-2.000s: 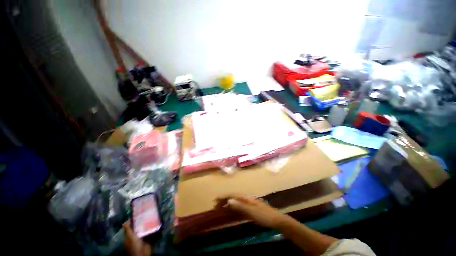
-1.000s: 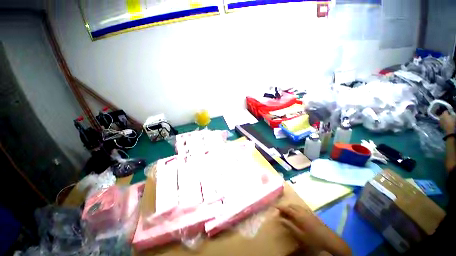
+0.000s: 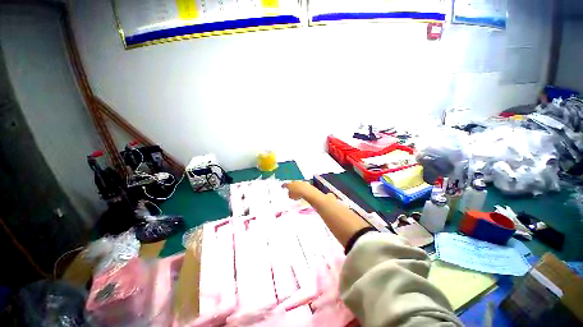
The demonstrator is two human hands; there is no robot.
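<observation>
Pale pink foam trays in clear plastic film (image 3: 256, 268) lie on brown cardboard in front of me, partly washed out white. My right hand (image 3: 299, 190) reaches over them to the far end of the stack, at the edge of a smaller bagged foam piece (image 3: 252, 195). Its fingers look bent; whether they grip the film cannot be told. My beige sleeve covers the right part of the stack. My left hand is not in view.
More bagged pink foam (image 3: 118, 287) lies at left. Red bins (image 3: 367, 156), a blue bin (image 3: 408, 185), bottles (image 3: 435, 212), a red-and-blue dispenser (image 3: 487, 227), papers (image 3: 476, 253) and a cardboard box (image 3: 543, 290) stand or lie at right. Bagged parts (image 3: 511, 153) are heaped far right.
My right hand has moved forward from the near right edge of the stack to its far end. My left hand and the phone have left the view. Another person's hand at far right is gone.
</observation>
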